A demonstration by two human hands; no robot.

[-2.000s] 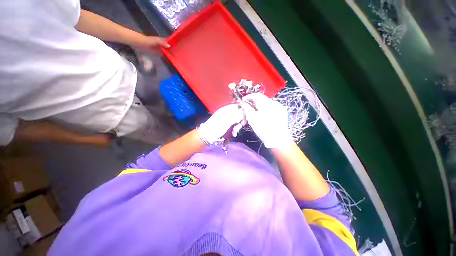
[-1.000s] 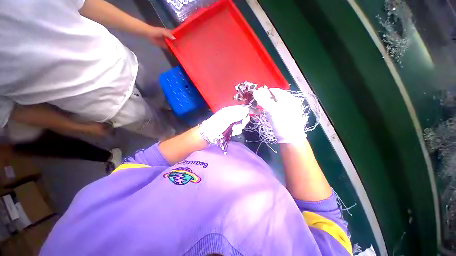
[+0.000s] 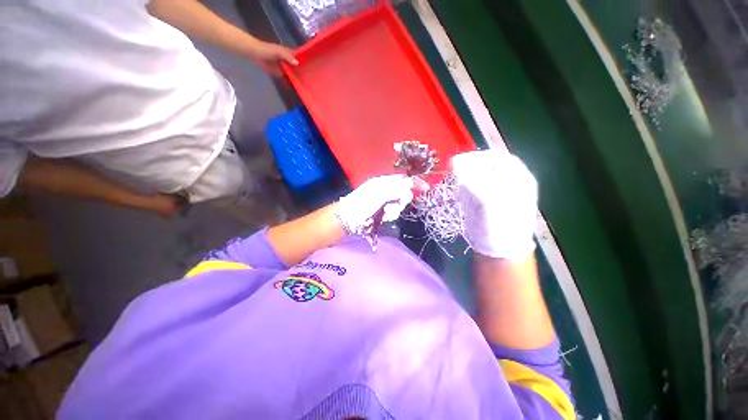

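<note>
My left hand, in a white glove, is shut on a bunch of dark red leads. Their clustered white or silvery ends stick out above the fingers, over the near end of the red tray. More dark red strands hang below the hand. My right hand, also gloved, is to the right of the bunch, apart from my left hand. It is overexposed, and its fingertips are too unclear to tell whether they hold a lead. A tangled pile of pale wires lies between the hands, partly behind the right one.
Another person's hand holds the tray's left rim. A blue stool is on the floor. Silvery blister trays lie beyond the tray. Pale metal edging runs along the green bench, with wire clumps on the far lane.
My right hand has moved right, away from the dark red bunch and my left hand. My left hand still holds the bunch. The tray has shifted slightly right in view.
</note>
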